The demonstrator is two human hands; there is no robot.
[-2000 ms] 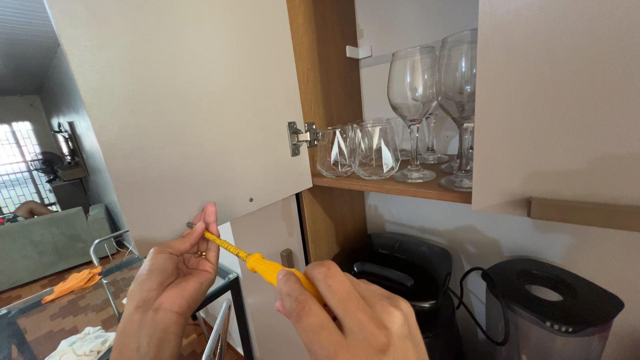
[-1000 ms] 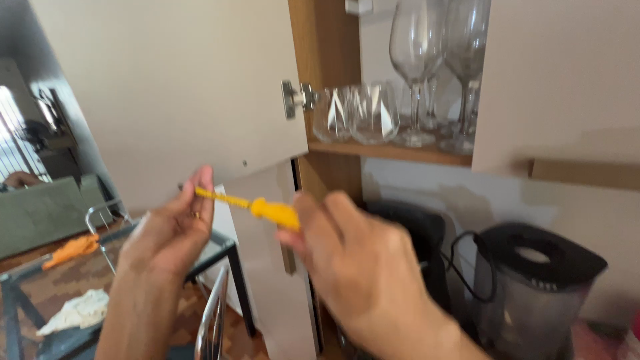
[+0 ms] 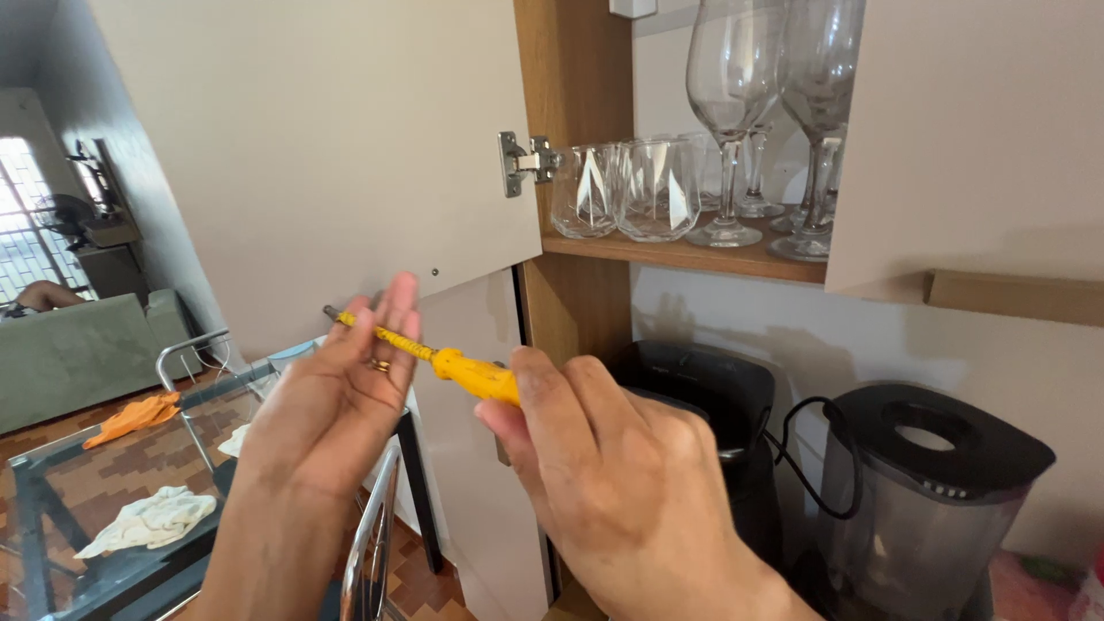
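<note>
A yellow-handled screwdriver (image 3: 473, 373) with a yellow-sleeved shaft slants up to the left before an open cabinet door (image 3: 345, 138). Its handle is gripped by my right hand (image 3: 630, 474). Near the bare metal tip, the thumb of my left hand (image 3: 345, 388) presses the shaft against the fingers, palm facing up; a ring shows on one finger. Above my hands, a metal hinge (image 3: 524, 164) joins the door to the wooden cabinet side. A small dark hole or screw (image 3: 435, 272) marks the door's lower edge.
Glass tumblers (image 3: 657, 190) and stemmed glasses (image 3: 729, 95) stand on the wooden shelf (image 3: 690, 257). Below are a black appliance (image 3: 707, 371) and a lidded blender-like appliance (image 3: 936, 448). At left, a glass table (image 3: 52, 431) holds cloths, beside a metal chair (image 3: 371, 526). Part of a person (image 3: 52, 295) shows beyond the sofa.
Both hands stay on the screwdriver. The fingers of my left hand have opened out somewhat along the shaft. The view has shifted slightly.
</note>
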